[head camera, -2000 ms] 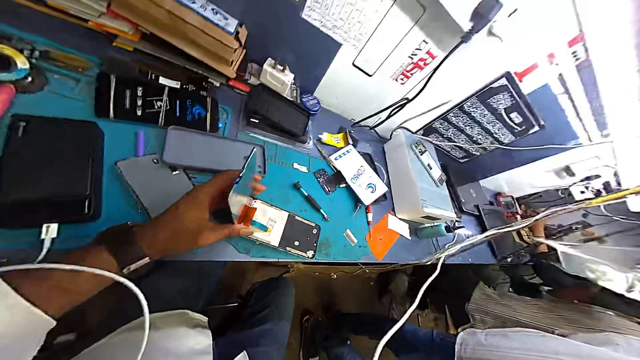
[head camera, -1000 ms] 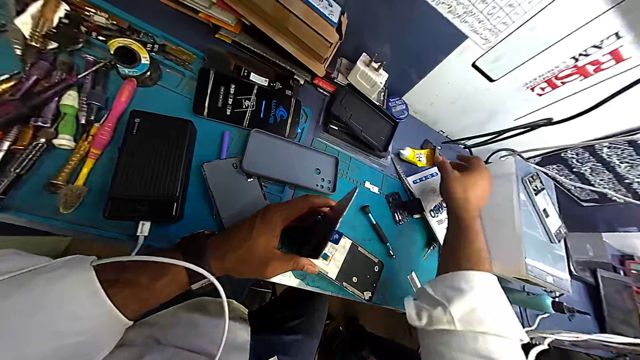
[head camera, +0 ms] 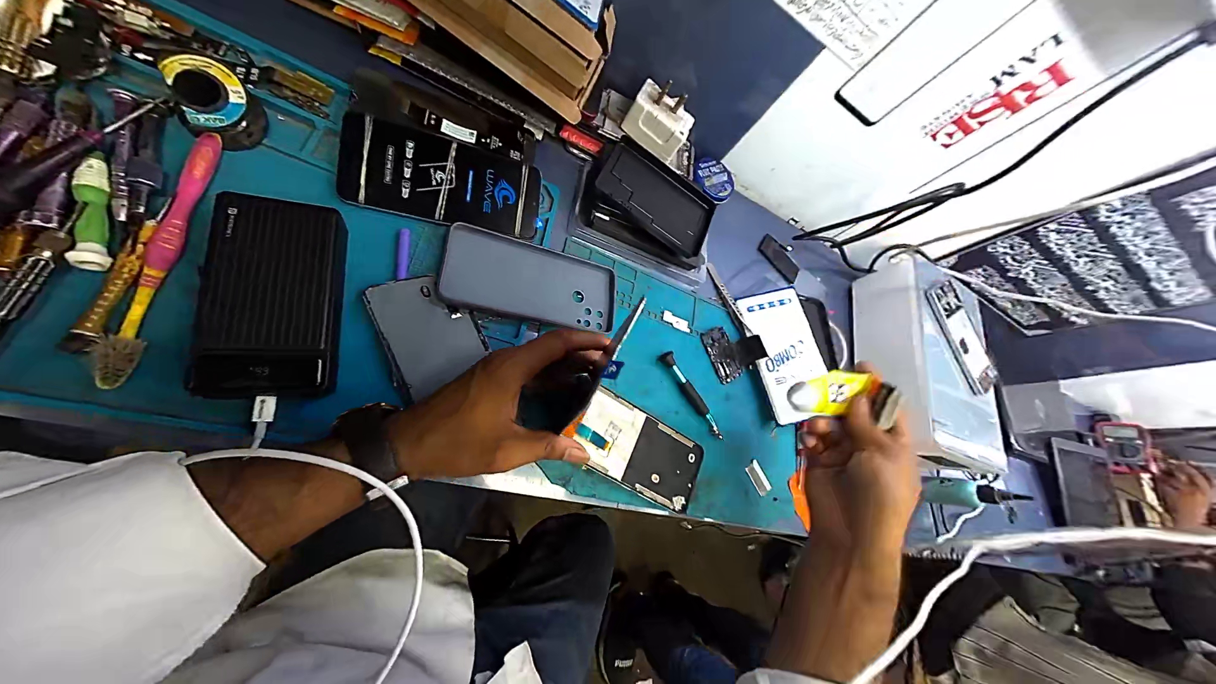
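My left hand (head camera: 494, 408) grips a dark phone screen panel (head camera: 568, 385) by its edges, tilted up on its side. Close beside it, an opened phone body (head camera: 638, 451) lies on the teal mat, its light battery area and black lower part showing. In my right hand (head camera: 860, 456) is a small yellow tube (head camera: 831, 391), held in the fingertips over a white printed packet (head camera: 787, 351). Between the hands, a black and blue screwdriver (head camera: 691, 394) lies on the mat. A small black phone part (head camera: 728, 355) rests left of the packet.
Left of my left hand lie a grey phone case (head camera: 527, 277), a grey back panel (head camera: 427, 332) and a black power bank (head camera: 269, 294) with a white cable. Screwdrivers and a pink-handled brush (head camera: 180, 214) fill the far left. A white box-shaped device (head camera: 926, 361) stands right. A co-worker's hand (head camera: 1183, 489) shows far right.
My right hand has come back toward me from the far side of the bench, now with the yellow tube that lay there. My left hand still holds the screen panel.
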